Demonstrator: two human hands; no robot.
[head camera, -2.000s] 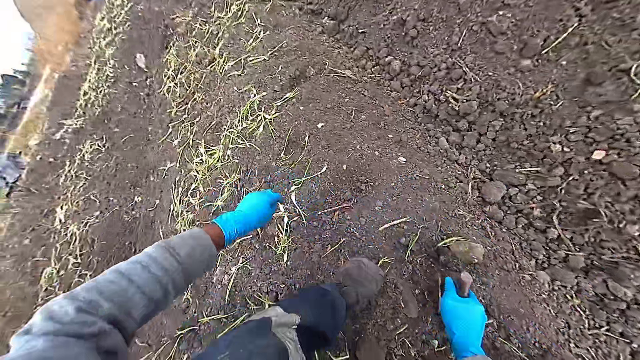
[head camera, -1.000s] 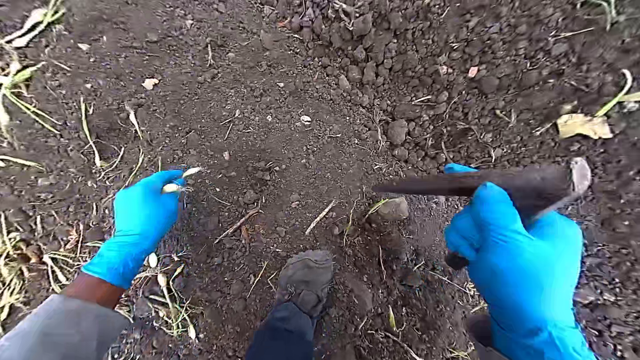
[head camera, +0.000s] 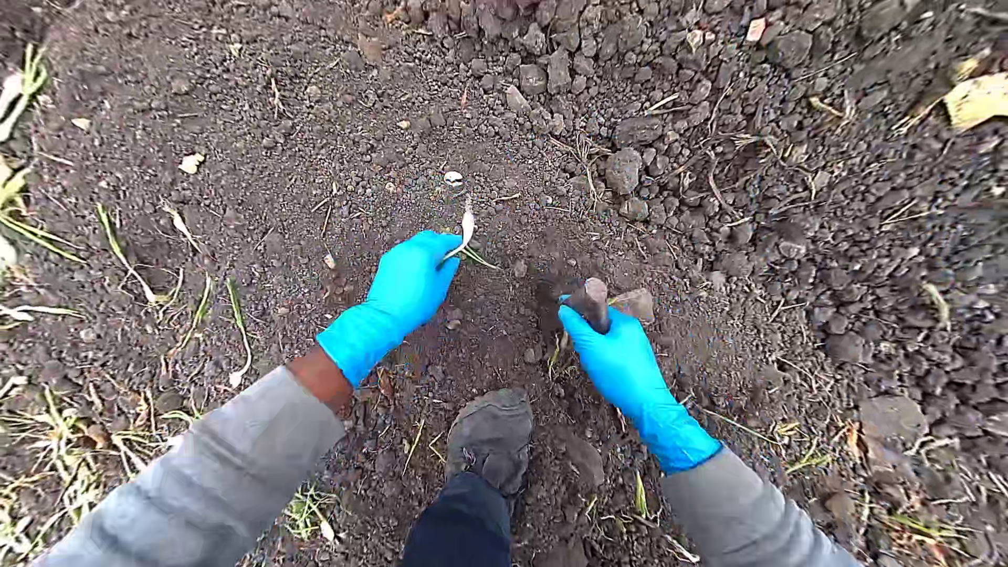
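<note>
My left hand, in a blue glove, is closed on a small bulb seedling, its white bulb end pointing up and a green leaf showing to the right. The hand is just above the soil left of centre. My right hand, also gloved in blue, grips the handle of a hand tool; the rounded handle end shows above the fingers, while its working end is hidden or blurred near the soil. Between and ahead of the hands lies dark, crumbly soil.
My shoe rests on the soil between my arms. Loose seedlings lie to the left, with a denser heap at lower left. Behind my right hand sits a stone. Clods and a pale dry leaf lie to the right.
My right hand has come down toward the soil near the stone with the tool, which was held up sideways a second ago. My left hand has moved right, toward the middle. The view has shifted strongly.
</note>
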